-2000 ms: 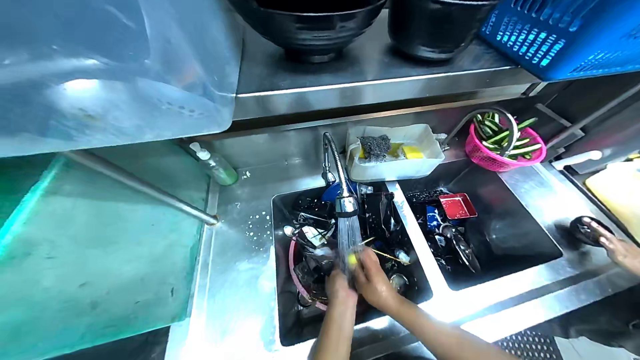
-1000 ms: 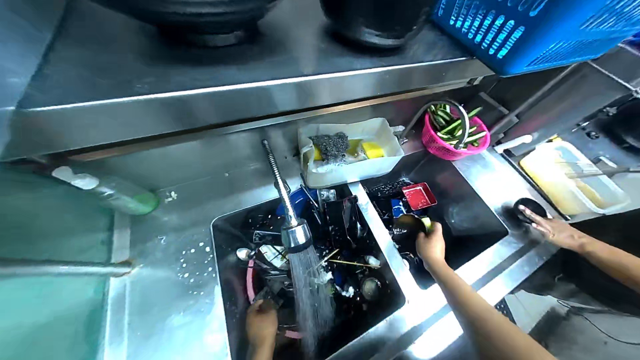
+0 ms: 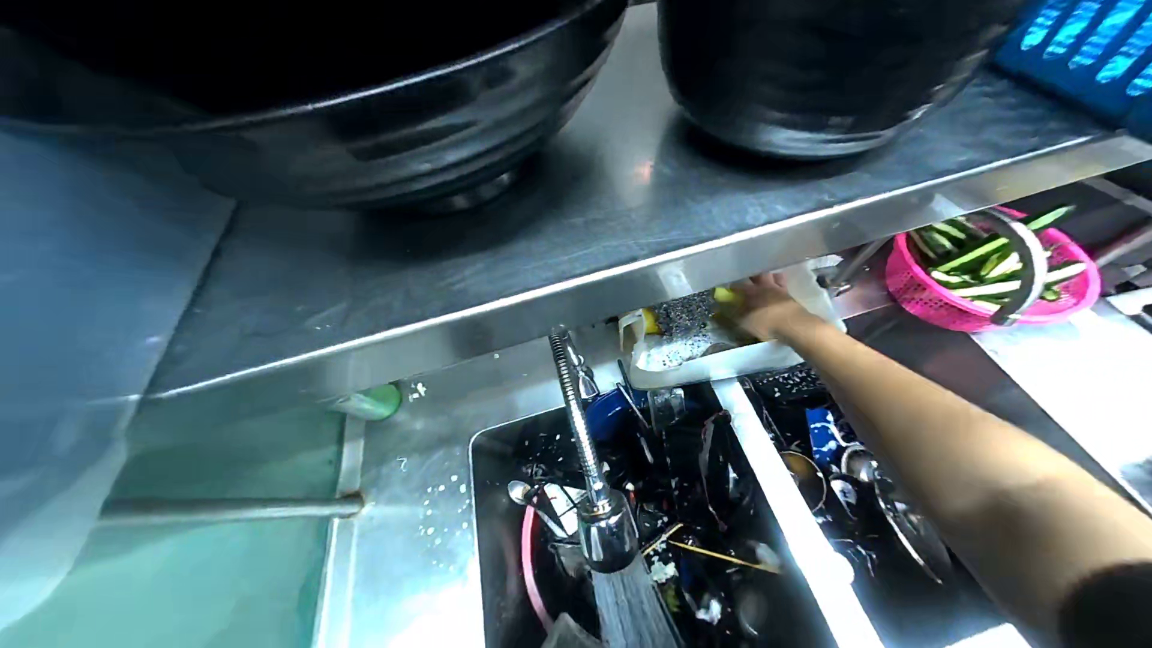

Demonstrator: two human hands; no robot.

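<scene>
My right hand point(image 3: 760, 304) reaches into a white plastic tub point(image 3: 702, 364) behind the sinks, its fingers around or on a yellow sponge point(image 3: 725, 295). A dark metal scouring pad point(image 3: 686, 315) lies in suds to the left of it. My left hand is out of view. Water runs from a spring-neck faucet point(image 3: 607, 531) into the left sink basin point(image 3: 481, 522), over spoons, dark dishes, a pink-rimmed item point(image 3: 531, 567) and food scraps. In the right basin stand a glass-like round vessel point(image 3: 804, 477), a blue item point(image 3: 823, 436) and metal utensils.
A steel shelf point(image 3: 540, 301) overhangs the sinks, bearing a large black bowl point(image 3: 405, 135), a black pot point(image 3: 810, 81) and a blue plastic basket point(image 3: 1093, 54). A pink basket point(image 3: 936, 297) of green vegetable pieces sits at the right. A green bottle point(image 3: 371, 402) lies or stands under the shelf at left.
My right hand has gone from the right basin to the white tub. My left hand, earlier in the left basin, has left the view. The view has moved closer to the shelf.
</scene>
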